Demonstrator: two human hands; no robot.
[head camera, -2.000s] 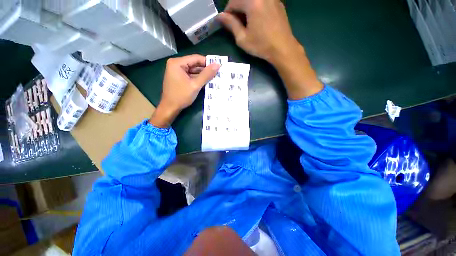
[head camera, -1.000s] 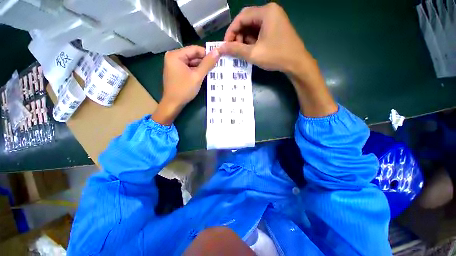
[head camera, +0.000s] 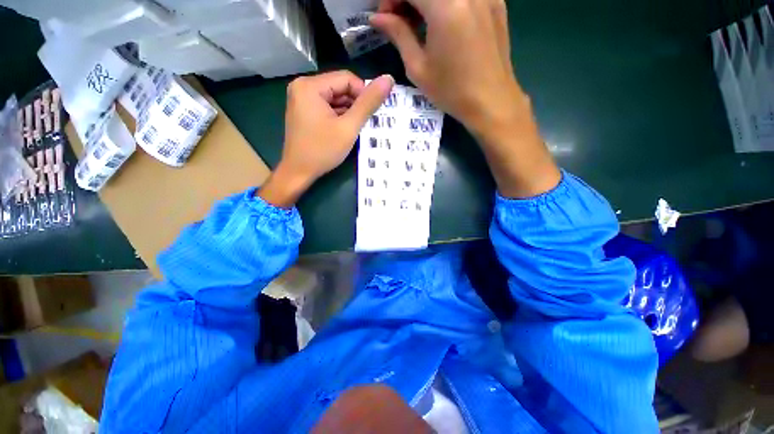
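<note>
My left hand (head camera: 327, 127) pinches the top end of a white label strip (head camera: 395, 186) between thumb and finger. The strip hangs down over the bench edge with rows of small black barcode stickers and a plain lower end. My right hand (head camera: 450, 51) is at the top, its fingertips at the labelled end of a white product box (head camera: 356, 30). The box is cut off by the upper edge. Whether a sticker is between the right fingertips cannot be told.
White cartons (head camera: 204, 38) are stacked at upper left. Curled spare labels (head camera: 174, 119) lie on a brown cardboard sheet (head camera: 191, 182). Clear packs with copper-coloured items (head camera: 38, 161) lie far left. More cartons (head camera: 751, 85) stand far right. A paper scrap (head camera: 666, 215) and blue stool (head camera: 666, 297) are at right.
My right hand has moved from the strip's top up to the product box. My left hand still holds the strip. The view has shifted, and the bench things sit further left or higher.
</note>
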